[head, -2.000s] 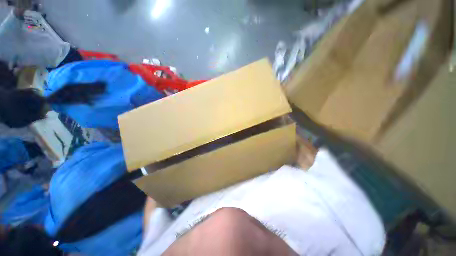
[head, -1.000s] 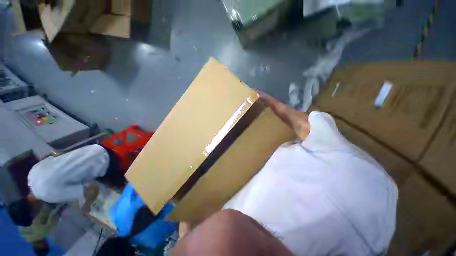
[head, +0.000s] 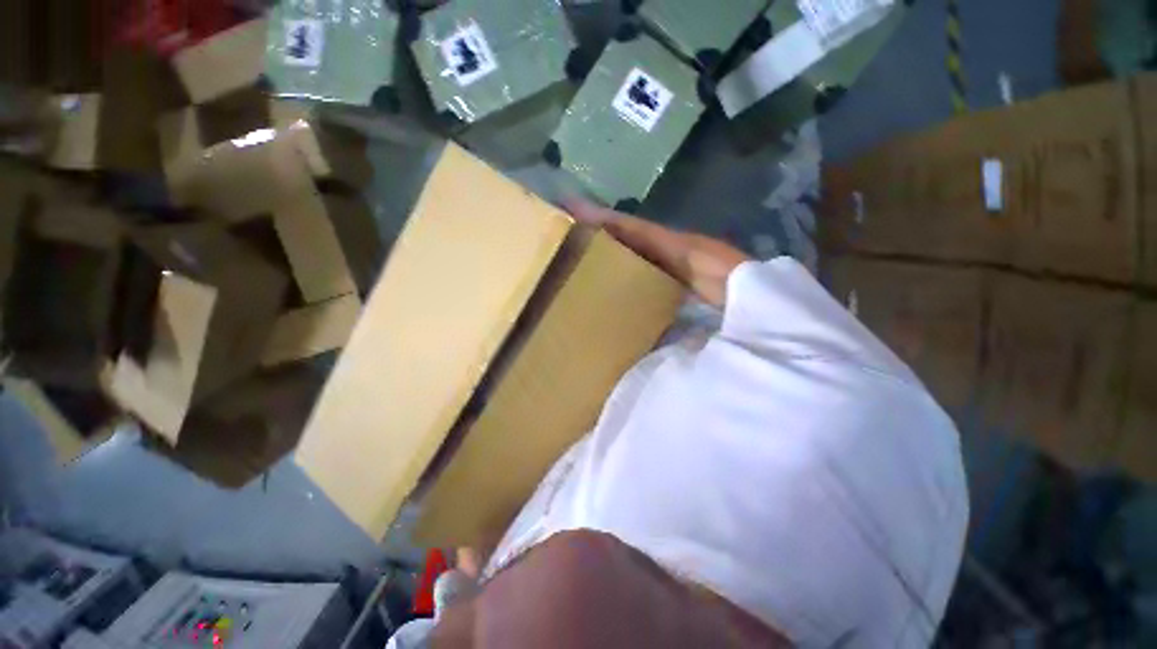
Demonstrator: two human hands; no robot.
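A brown carton (head: 438, 317) is held in front of my body, tilted in view. Its two top flaps lie folded over with a dark gap between them; what is inside cannot be seen. My right hand (head: 673, 251) is on the carton's upper right end, its fingers partly hidden at the edge. My left hand (head: 470, 560) shows only as a small bit of skin at the carton's lower end; most of it is hidden by the carton and my chin.
Open empty cartons (head: 190, 342) lie on the floor at the left. Film-wrapped green cases (head: 622, 114) with white labels stand ahead. Large closed brown cartons (head: 1015, 241) are at the right. Grey-white equipment (head: 241, 615) is at the lower left, near a red object (head: 433, 586).
The view has swung round; the blue-clad people have left the picture, and the green cases and empty cartons now show more fully. The carton stays in my hands.
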